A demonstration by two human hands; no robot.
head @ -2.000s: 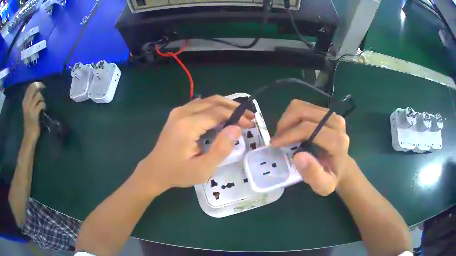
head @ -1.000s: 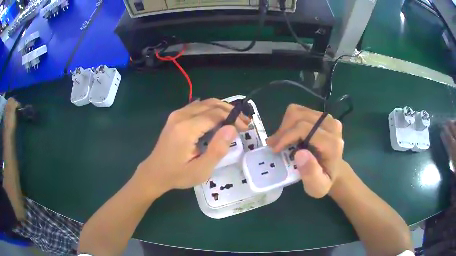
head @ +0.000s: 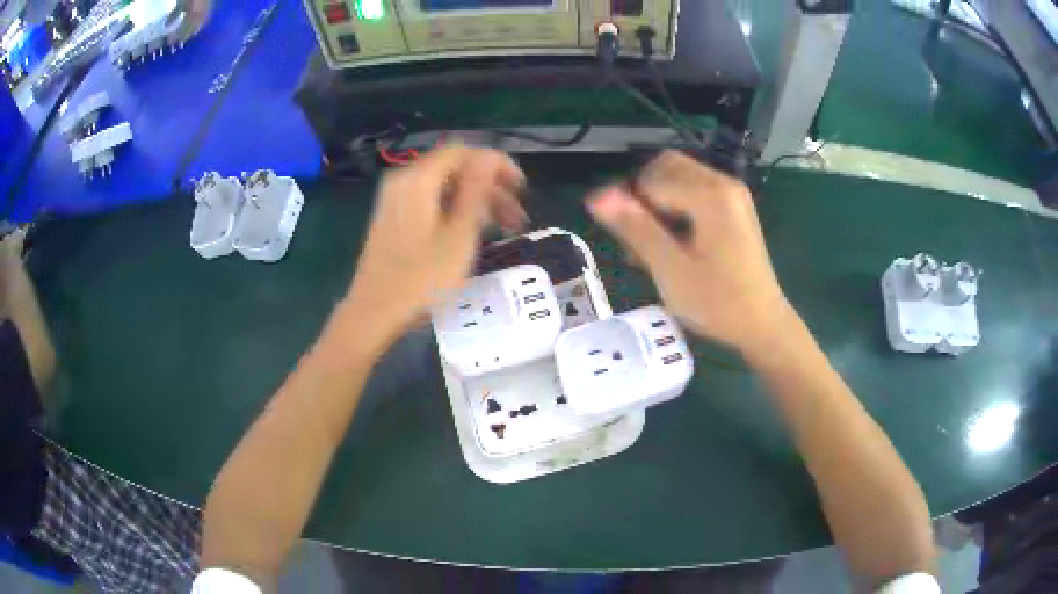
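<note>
The white test socket board (head: 528, 453) lies in the middle of the green surface. Two white socket adapters sit on it, outlet faces and USB slots up: one at its left (head: 493, 331) and one at its right (head: 615, 362), which overhangs the board's edge. My left hand (head: 447, 226) is blurred, raised above the board's upper left, with fingers curled. My right hand (head: 696, 250) is blurred, raised above its upper right, clear of the adapters. Whether either hand holds a lead is hidden by blur.
A beige tester (head: 499, 29) with a green light stands on a black stand (head: 511, 102) behind the board. Two adapters (head: 246, 217) stand left, two more (head: 932, 308) right. White parts (head: 101, 145) lie on the blue surface. A person's arm (head: 26, 302) is at far left.
Both hands have lifted off the adapters and moved up and back, uncovering the USB slots. The view has tilted up to show more of the tester. One of three adapters at right has gone.
</note>
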